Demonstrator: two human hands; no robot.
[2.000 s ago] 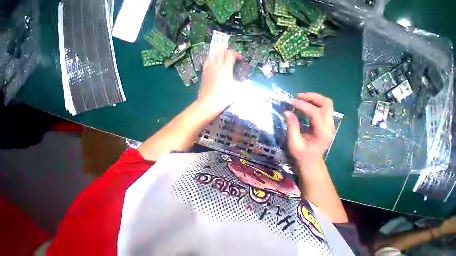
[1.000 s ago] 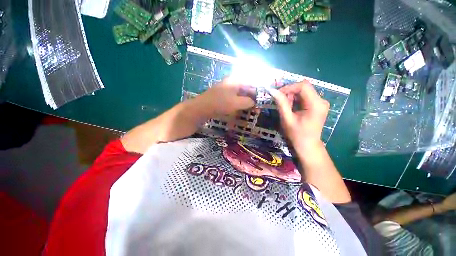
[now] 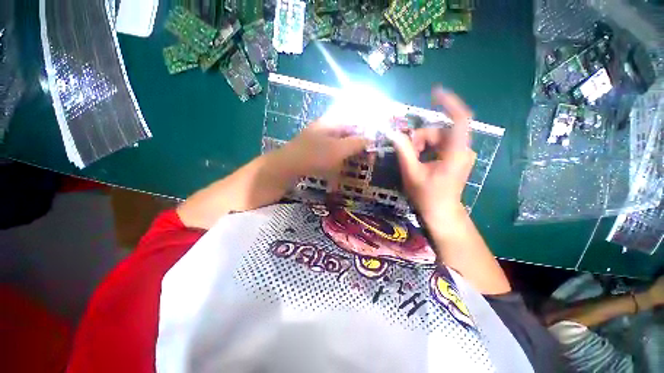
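The adhesive sheet [image 3: 357,178] lies at the table edge against my shirt, with dark pads in rows and strong white glare near its top edge. My left hand [image 3: 324,149] is over the middle of the sheet, fingertips in the glare, holding something small, apparently a circuit board, that the glare mostly hides. My right hand [image 3: 440,156] is close on its right, thumb and a finger at the same small thing, the index finger raised and blurred. A loose pile of green circuit boards [image 3: 349,25] lies beyond the sheet.
A grey-striped stack of sheets [image 3: 91,84] and a white smartphone [image 3: 137,14] are at the left. Bubble wrap [image 3: 560,189] with several handled boards [image 3: 564,122] is at the right, by a clear plastic bag [image 3: 644,156]. Another person's forearm [image 3: 608,309] shows at the lower right.
Since the oldest frame my left hand has come back from the board pile to the sheet and met my right hand. Since the last one, my right index finger has lifted. The view has also shifted.
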